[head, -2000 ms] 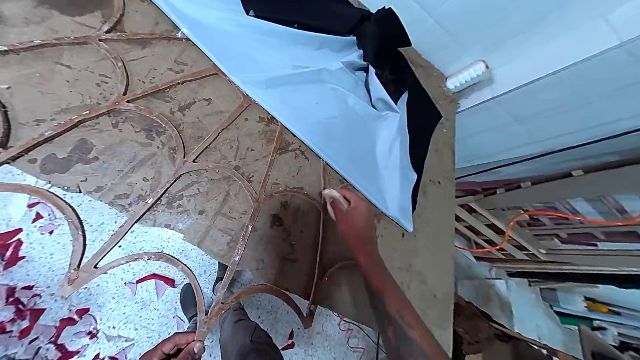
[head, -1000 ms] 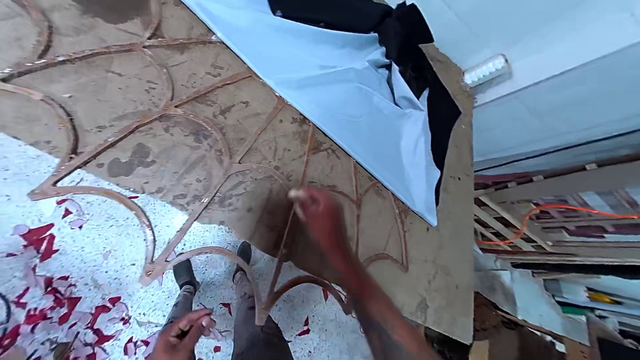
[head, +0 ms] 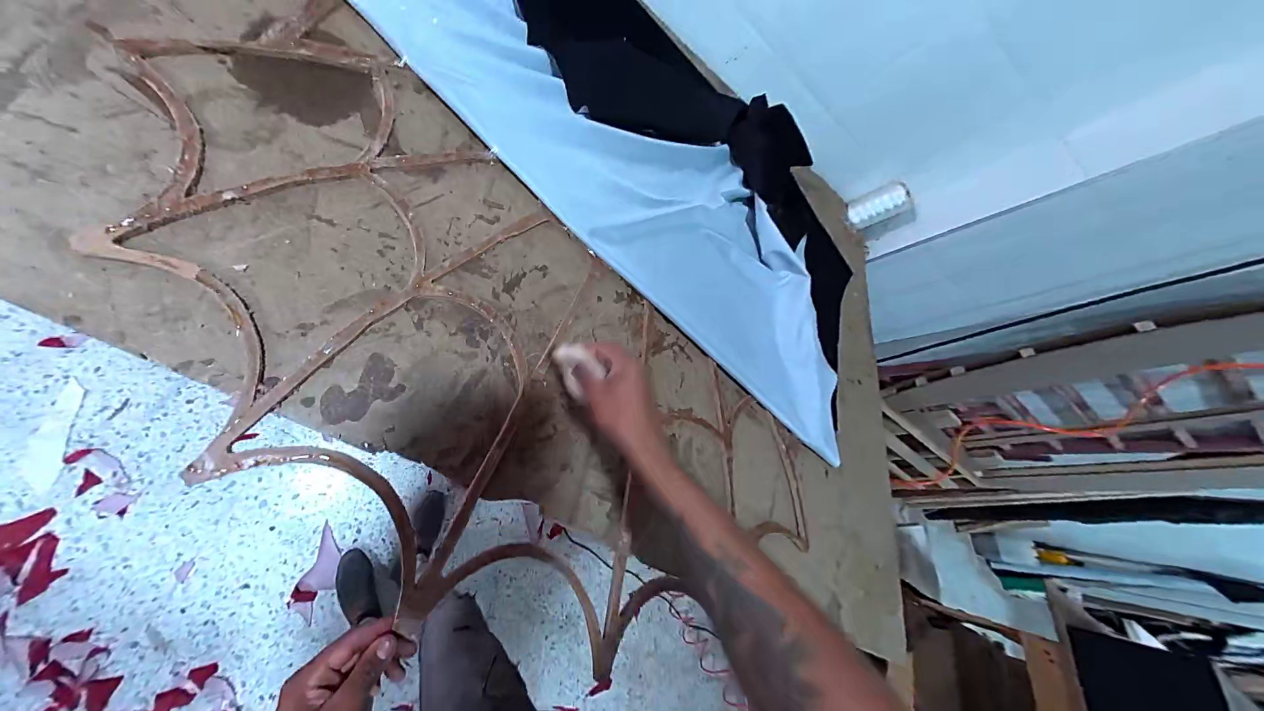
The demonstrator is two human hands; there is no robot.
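A brown openwork frame of curved, scalloped strips (head: 336, 346) lies over a stained brown board (head: 296, 267), its lower points projecting past the board's edge. My right hand (head: 617, 390) is closed around a small whitish pad or wad (head: 575, 367), which is at a thin strip near the middle of the frame. At the bottom, my left hand (head: 355, 664) pinches a projecting lower point of the frame between thumb and fingers. Pale blue-white fabric (head: 632, 207) covers the upper part of the board, with black fabric (head: 780, 148) bunched along it.
Red and white scraps (head: 35, 563) litter the speckled floor (head: 247, 553), where my shoes (head: 357, 585) stand below the board. A clear ribbed object (head: 879, 205) lies beyond the board's upper right. Wooden slats and an orange cord (head: 1066, 430) are at the right, above stacked sheet pieces (head: 1116, 573).
The view has shifted noticeably. My right hand has moved with the pad from strips farther right to a strip nearer the frame's middle. My left hand, apart from the frame one second ago, now grips a lower point.
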